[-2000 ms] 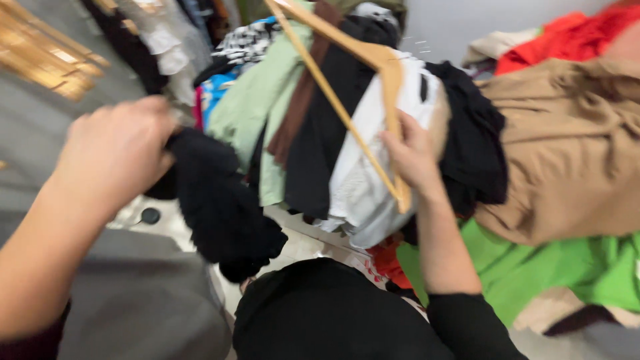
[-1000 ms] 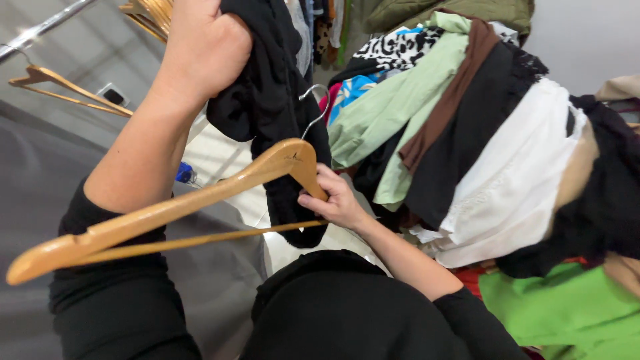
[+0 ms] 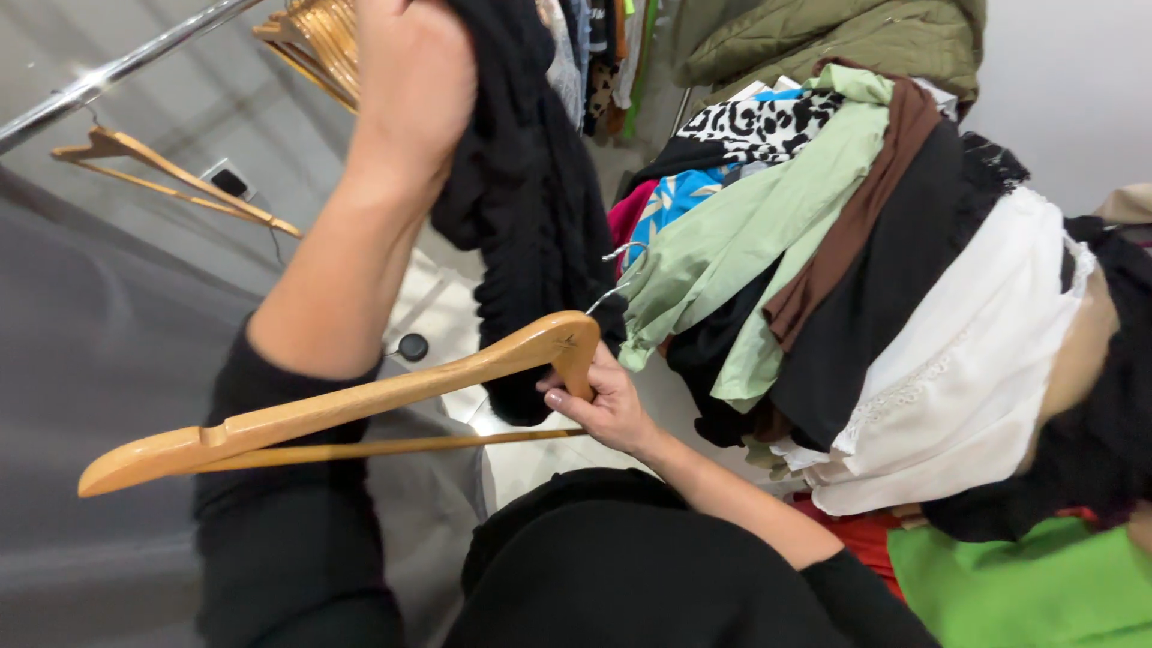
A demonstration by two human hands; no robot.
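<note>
A wooden clothes hanger (image 3: 387,387) with a metal hook and a lower bar reaches across the view. My right hand (image 3: 607,405) is closed around its right end, below the hook. Raised near the top edge, my left hand (image 3: 418,72) grips a black ruffled or gathered garment (image 3: 531,198), which hangs down behind the hanger's hook to just beside my right hand. The left fingers are mostly turned away or cut off by the frame's edge. Whether the black cloth touches the hanger cannot be told.
On the right lies a pile of clothes, with a light green garment (image 3: 765,216), a white one (image 3: 954,387) and a bright green one (image 3: 1017,585). A chrome rail (image 3: 117,76) with a wooden hanger (image 3: 171,180) and a grey curtain (image 3: 90,360) are at left.
The hanger, upright over the clothes pile two seconds ago, now lies across the view in front of my left arm. My left hand has lifted the black garment higher. The view has shifted.
</note>
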